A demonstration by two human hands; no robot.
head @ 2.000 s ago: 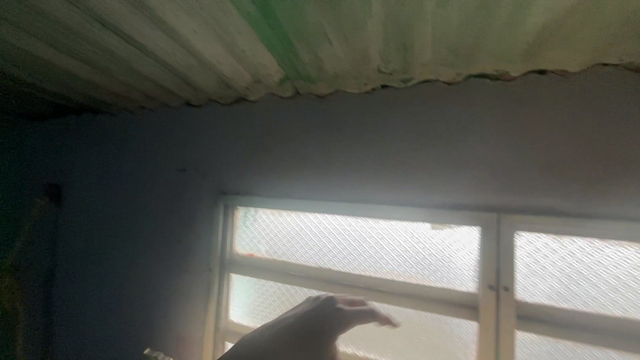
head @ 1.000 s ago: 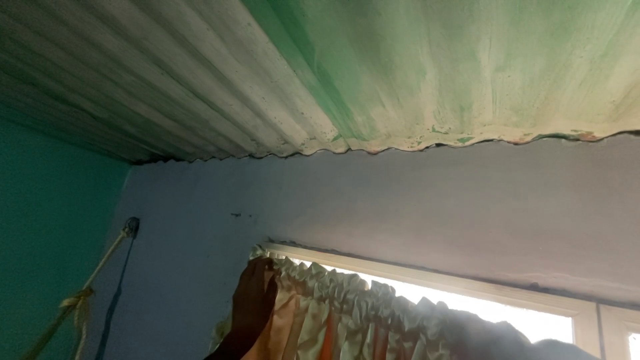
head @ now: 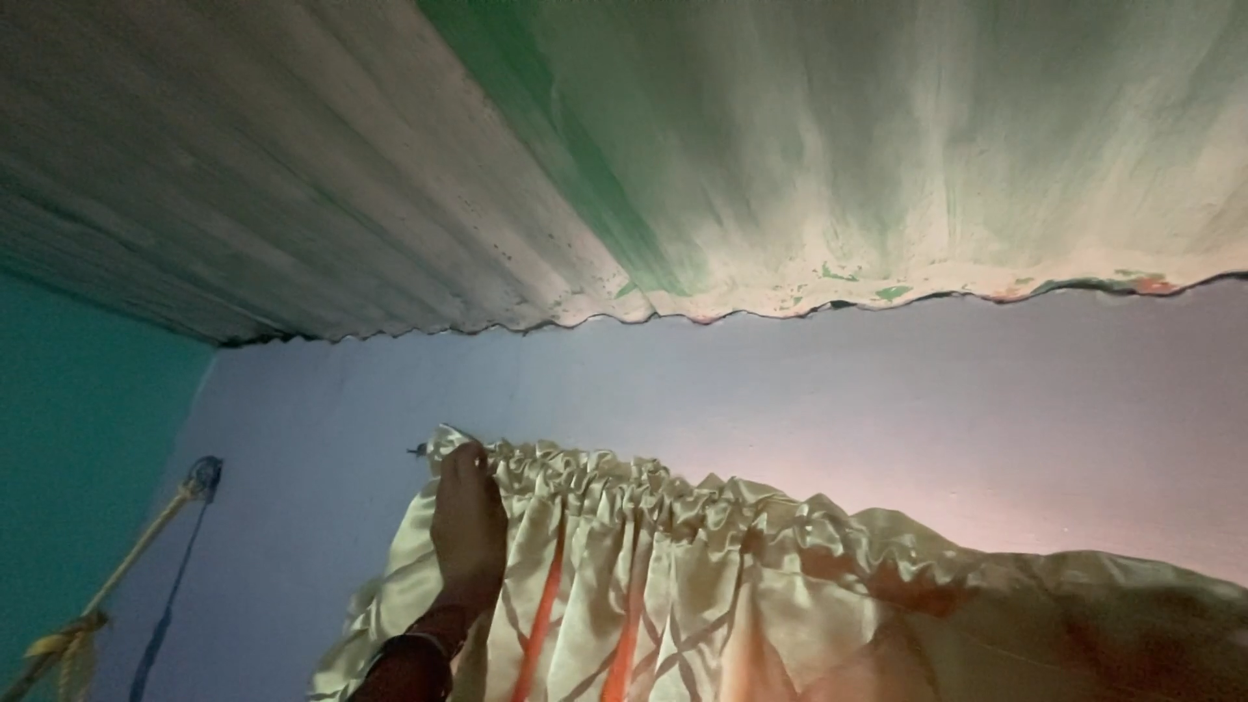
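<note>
A shiny cream satin curtain [head: 585, 575] with orange stripes hangs along the wall, its top gathered into ruffles. My left hand [head: 471, 531] grips the gathered heading near its left end, with a dark band at the wrist. Just left of the curtain's top corner, a small dark hook or nail [head: 417, 449] sticks out from the wall. Toward the right the heading is smoother and droops out of the frame. My right hand cannot be made out in this view.
Above runs a corrugated roof [head: 780, 146] with worn green and cream paint. On the lilac wall [head: 322, 419], a metal ring [head: 205, 475] holds a yellowish rope [head: 136, 551] at the left. A teal wall [head: 88, 409] meets it in the corner.
Two seconds ago a hand was before the bare window panes. One second ago the curtain came into view, held by its left end; now it covers the window in view.
</note>
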